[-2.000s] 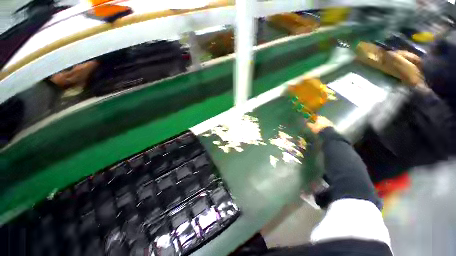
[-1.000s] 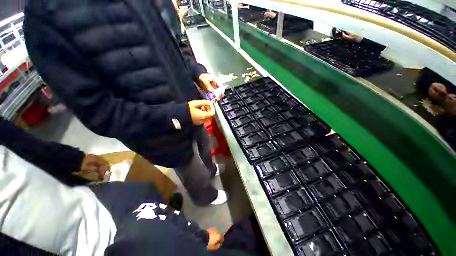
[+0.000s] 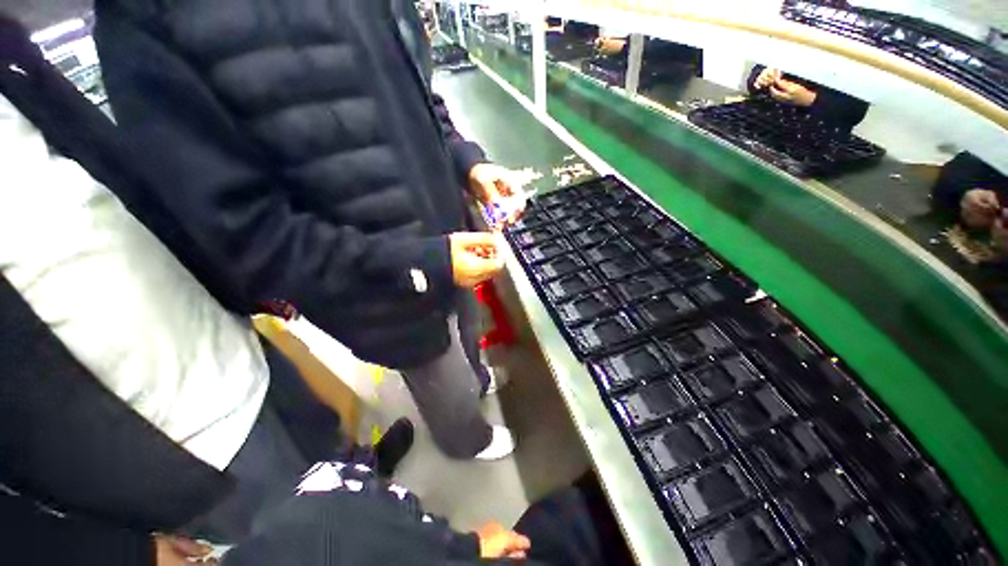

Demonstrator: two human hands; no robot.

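A black blister tray (image 3: 685, 448) with rows of glossy pockets lies on the bench, end to end with another black tray (image 3: 619, 260). My left hand (image 3: 505, 542) seems to be the small one low at the bottom edge, beyond a dark sleeve with white print, beside a dark knee and below the bench edge. Its fingers look curled; whether it holds anything cannot be told. My right hand is out of the picture.
A standing person in a dark padded jacket (image 3: 332, 122) holds a small piece at the far tray. A person in a white vest (image 3: 133, 299) is close at left. The green conveyor (image 3: 796, 299) runs beyond the trays. Other workers' hands (image 3: 783, 88) show under the shelf.
The white-vested person now stands taller and fills more of the left side, with a hand lower down. The view has shifted slightly; the trays appear a little further right.
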